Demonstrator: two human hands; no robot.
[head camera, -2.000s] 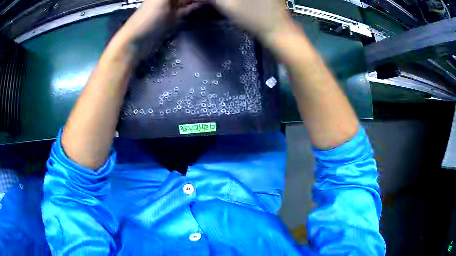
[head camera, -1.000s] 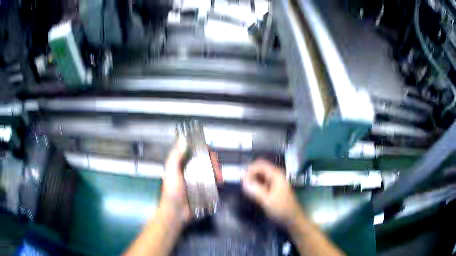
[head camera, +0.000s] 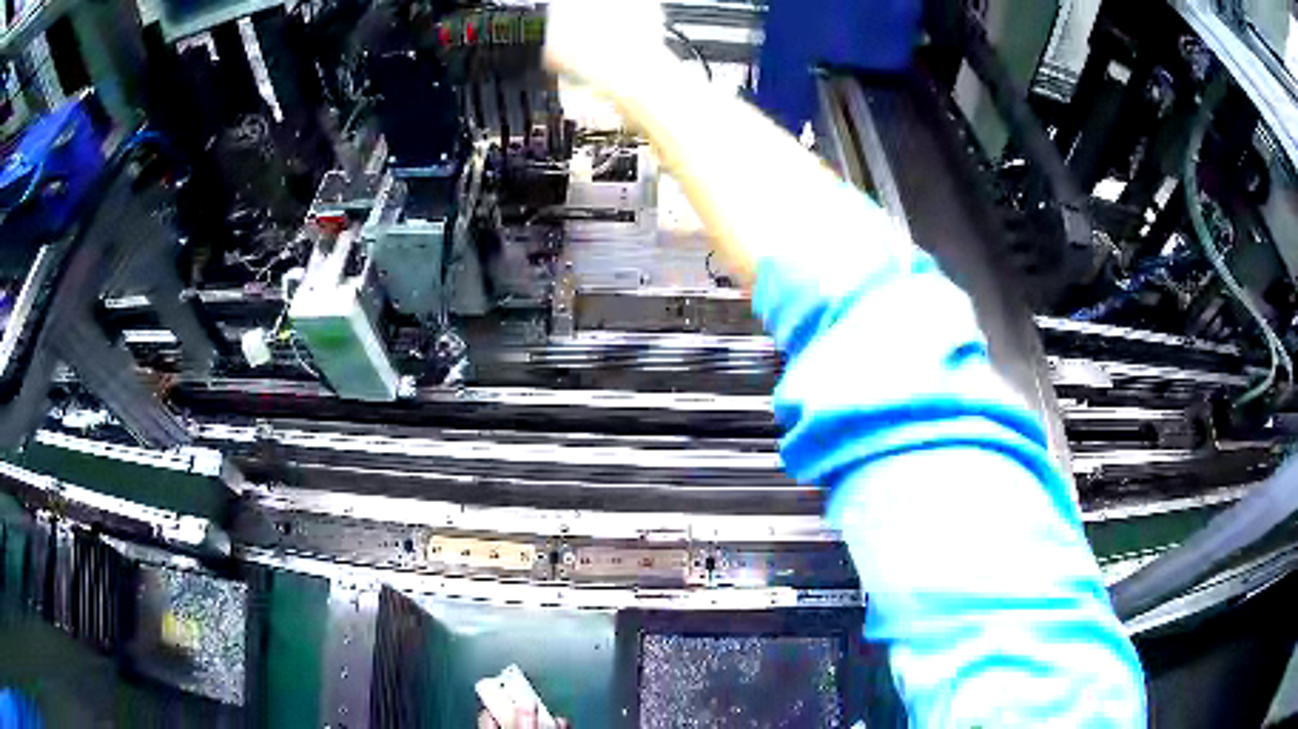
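Observation:
My right hand (head camera: 605, 40) is at the far end of my outstretched arm, at the top edge inside the machine. It is washed out by glare, and what its fingers hold or touch cannot be told. My left hand (head camera: 550, 722) is cut off by the bottom edge, with only some fingertips showing. It holds a fixture plate (head camera: 510, 695) with a face that glares white. The black parts tray (head camera: 631, 681), with many tiny pale parts on it, lies on the green bench to the right of my left hand.
Long silver rails (head camera: 626, 501) with brownish plates (head camera: 626, 560) run behind the bench. A white and grey machine module (head camera: 342, 335) stands left of centre. A dark ribbed block (head camera: 406, 662) and another tray of parts (head camera: 192, 634) are on the left. Blue cloth (head camera: 17, 709) shows at lower left.
My right arm has stretched far forward into the machine. My left hand with the fixture plate has dropped to the bottom edge. The view has tilted up from the bench towards the machine.

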